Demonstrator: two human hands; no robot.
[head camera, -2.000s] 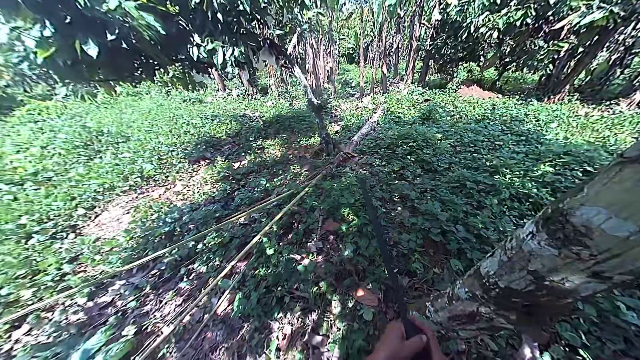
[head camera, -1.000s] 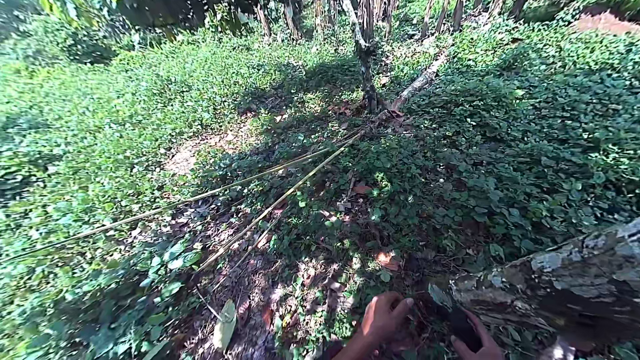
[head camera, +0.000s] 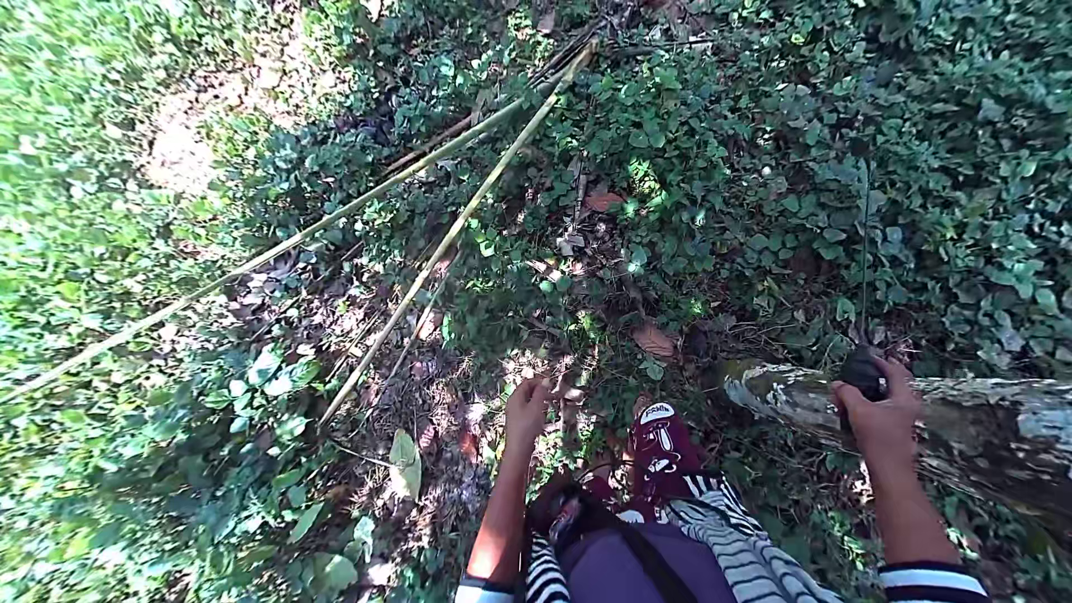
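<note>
My right hand (head camera: 883, 419) grips the black handle (head camera: 863, 375) of a long, thin-bladed tool, likely a machete. Its dark blade (head camera: 866, 243) points up and away, seen nearly edge-on against the leaves. Beneath that hand lies a pale, blotchy tree trunk (head camera: 787, 389). My left hand (head camera: 528, 406) is raised over the leaf litter with its fingers curled; whether anything thin is between them cannot be told. Long yellow-green stalks (head camera: 456, 222) lie on the ground ahead and to the left of it.
Low leafy plants (head camera: 754, 209) cover much of the ground. A large fallen leaf (head camera: 405, 465) lies left of my left arm, and a brown dry leaf (head camera: 653, 342) lies ahead of my feet. The trunk runs off to the right edge.
The view has tilted down. My two hands, close together one second ago, are now wide apart, with the black-handled tool still in my right hand.
</note>
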